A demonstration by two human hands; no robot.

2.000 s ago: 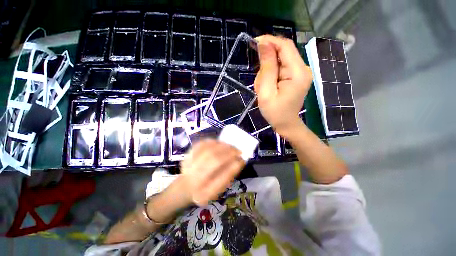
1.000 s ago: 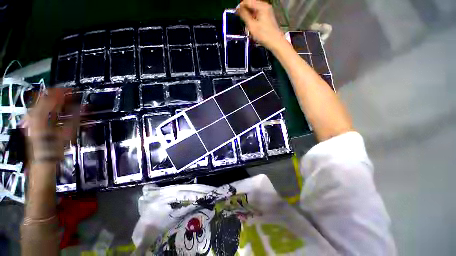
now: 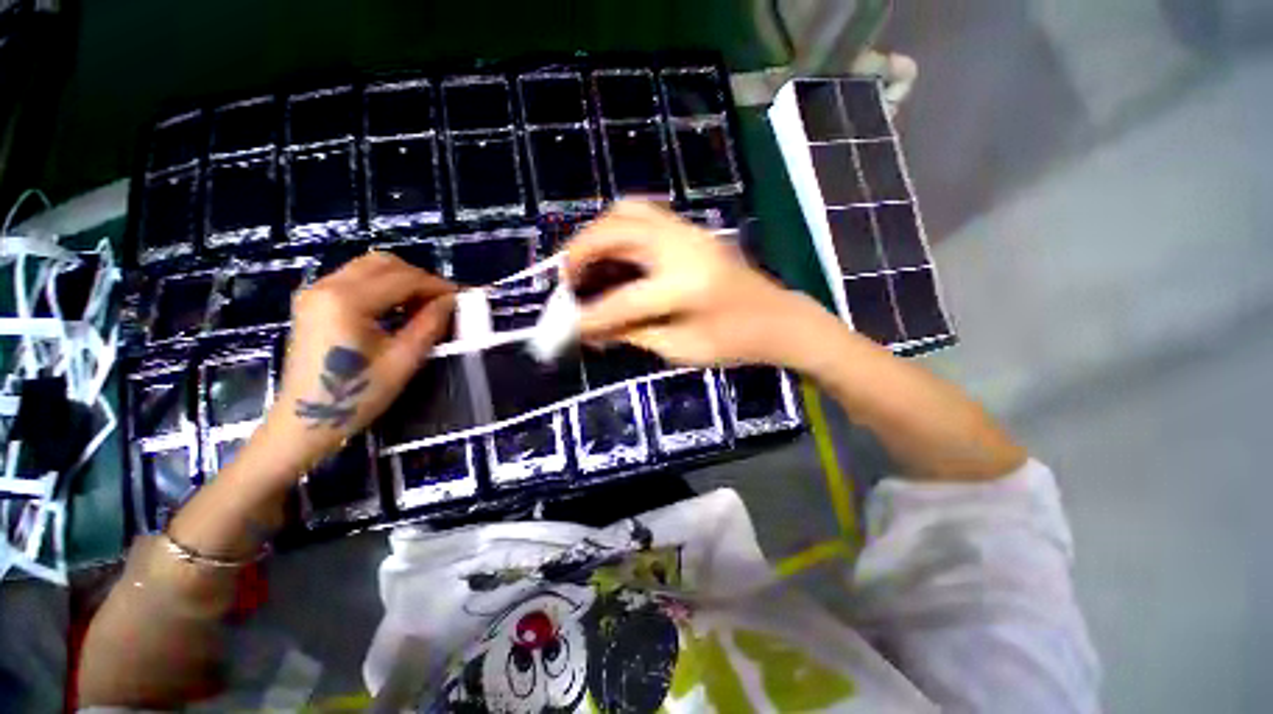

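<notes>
A sticker sheet (image 3: 519,382) with black squares and white lines lies over the middle and front rows of the black blister tray (image 3: 325,519). My left hand (image 3: 366,349) pinches the sheet's upper left part between thumb and fingers. My right hand (image 3: 670,286) has its fingers bent at the sheet's upper edge, with a small blurred white piece (image 3: 556,324) at the fingertips. The sheet's upper edge is raised and bent between my hands. Frames (image 3: 401,179) with shiny rims fill the tray's back row. My hands hide part of the sheet and middle row.
A stack of fresh sticker sheets (image 3: 875,223) lies right of the tray on the green mat (image 3: 789,230). A heap of white waste backing (image 3: 53,405) with a dark piece on it lies at the left. The grey floor with a yellow line (image 3: 838,481) is below and right.
My right hand has released the frame at the tray's back right and come down to the sheet. My left hand has moved from the waste heap to the sheet, whose edge is now lifted.
</notes>
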